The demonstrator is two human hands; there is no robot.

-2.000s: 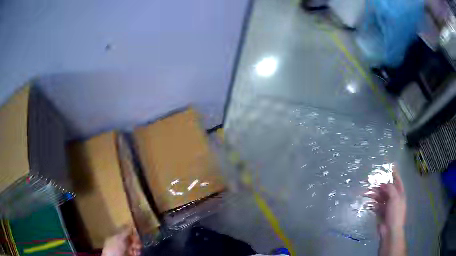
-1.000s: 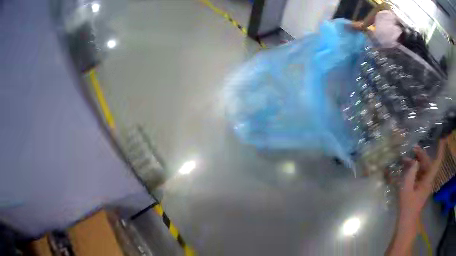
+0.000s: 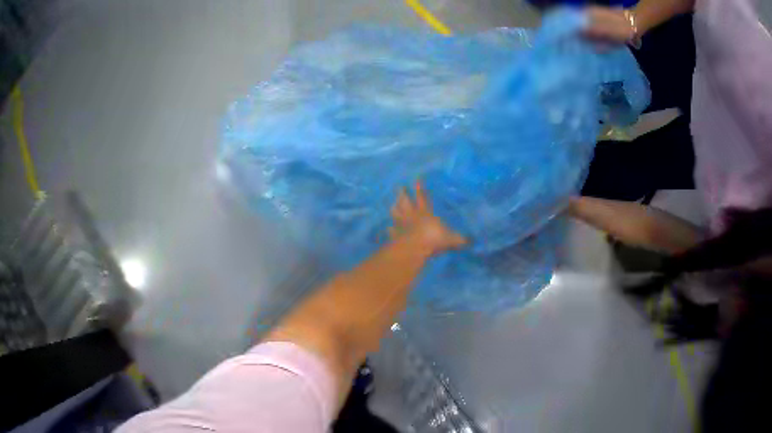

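A large translucent blue plastic bag (image 3: 381, 144) fills the middle of the view above the floor. My left hand (image 3: 419, 227) reaches up to the bag's lower front side with its fingers spread, back of the hand up. It looks to be against the plastic but does not visibly grip it. A shiny clear plastic tray or sheet (image 3: 432, 385) shows below my forearm at the bottom edge. My right hand is not in view.
Another person in pink (image 3: 732, 101) stands at the right; one hand (image 3: 608, 25) holds the bag's gathered top, a forearm (image 3: 635, 224) reaches to its side. Stacked clear trays (image 3: 72, 262) stand at lower left. Yellow lines mark the grey floor.
The view has swung right, and the blue bag is nearer and larger. My left hand has come up to it. My right hand and the glittering clear plastic beside it have left the right side.
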